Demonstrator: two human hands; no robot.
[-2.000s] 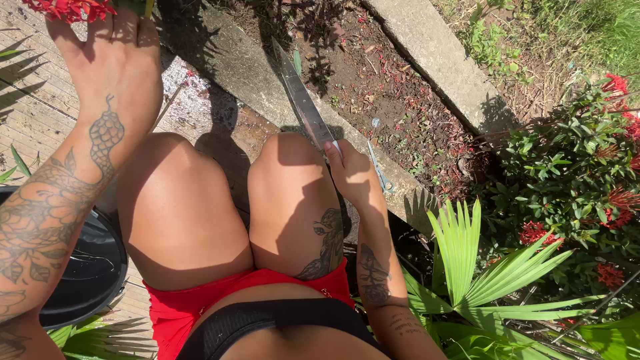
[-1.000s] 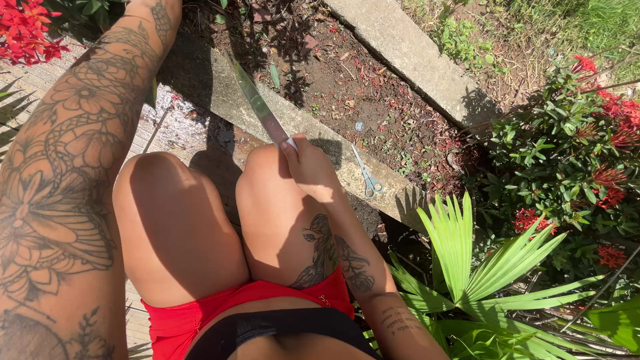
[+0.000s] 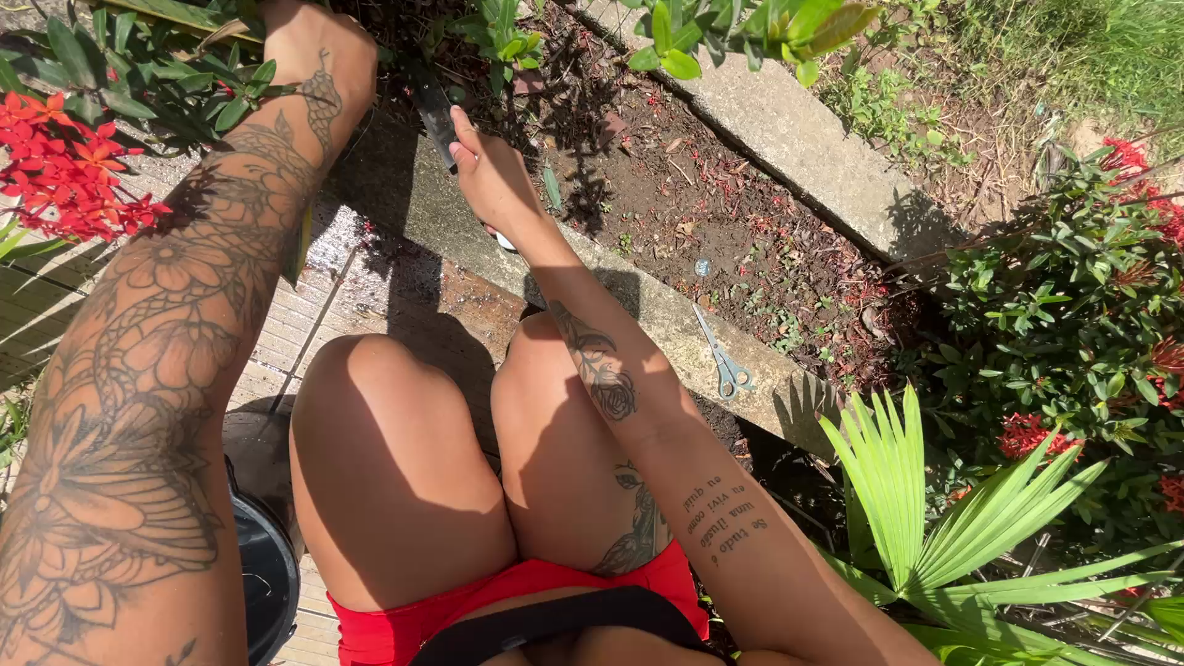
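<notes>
My right hand (image 3: 495, 176) grips a large knife, its dark blade (image 3: 437, 113) pointing up and left into the shade over the concrete edging. The thumb lies near the blade's base, and a bit of white handle shows below the palm. My left hand (image 3: 319, 55) is at the upper left among long-leaved stems (image 3: 176, 79), its fingers curled out of sight, so its hold cannot be made out. Red ixora flowers (image 3: 74, 166) hang left of the left forearm. A pair of scissors (image 3: 726, 368) with blue-grey handles rests on the concrete edging, right of the right forearm.
The low concrete edging (image 3: 647, 305) borders a soil bed (image 3: 684, 185), with a second concrete strip (image 3: 795, 139) beyond. A black bucket (image 3: 264, 573) stands beside my left arm. A fan palm leaf (image 3: 906, 499) and a red-flowered bush (image 3: 1008, 314) fill the right side. Leaves overhang the top.
My right hand has moved up and left with the knife, away from above my knee. The left arm still reaches to the upper left. The scissors have stayed on the edging.
</notes>
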